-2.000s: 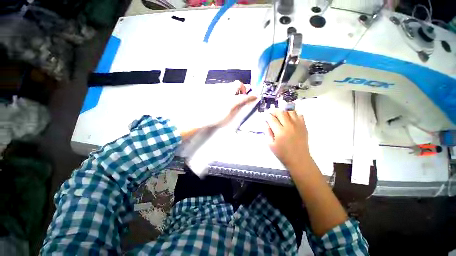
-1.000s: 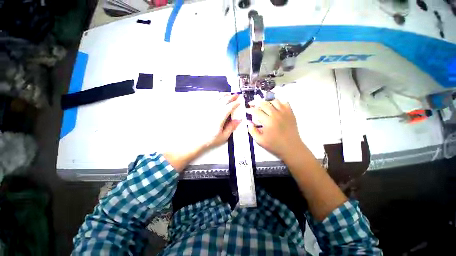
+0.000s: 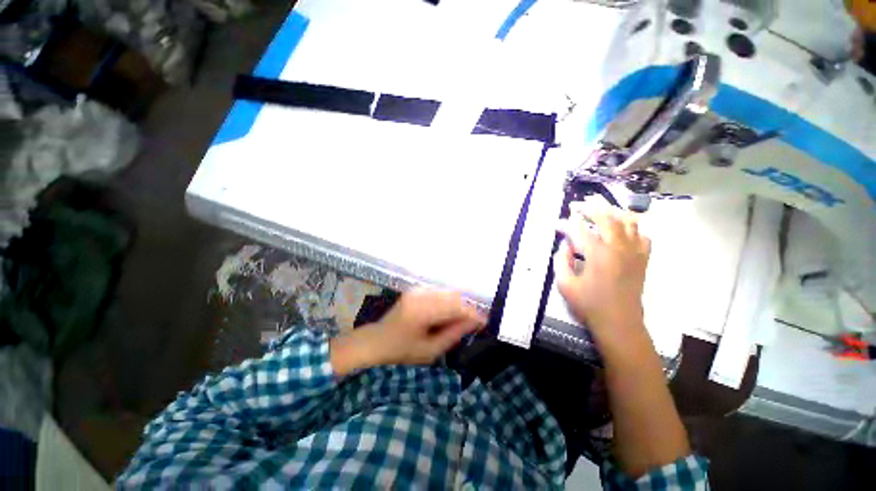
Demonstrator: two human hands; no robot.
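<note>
A white strip (image 3: pixel 528 259) lies on dark cloth that shows as dark outlines along both sides. It slants from left of the needle down over the table's front edge. A small dark piece (image 3: pixel 582 190) is at the presser foot. My right hand (image 3: pixel 612 261) is at the needle, its fingertips on this piece and its thumb beside the white strip. My left hand (image 3: pixel 423 328) is low over my lap with curled fingers, its fingertips near the strip's lower left edge. Whether it holds anything cannot be seen.
Dark strips (image 3: pixel 303 94) lie in a row left of the needle, one over the blue patch. The machine head (image 3: pixel 768 125) stands at the right. A white strip (image 3: pixel 738 331) hangs over the front edge. An orange-handled tool (image 3: pixel 850 347) lies at far right.
My left hand has moved away from the needle, down and left to my lap. The white strip with dark cloth now lies slanted, left of the needle. My right hand stays near the needle.
</note>
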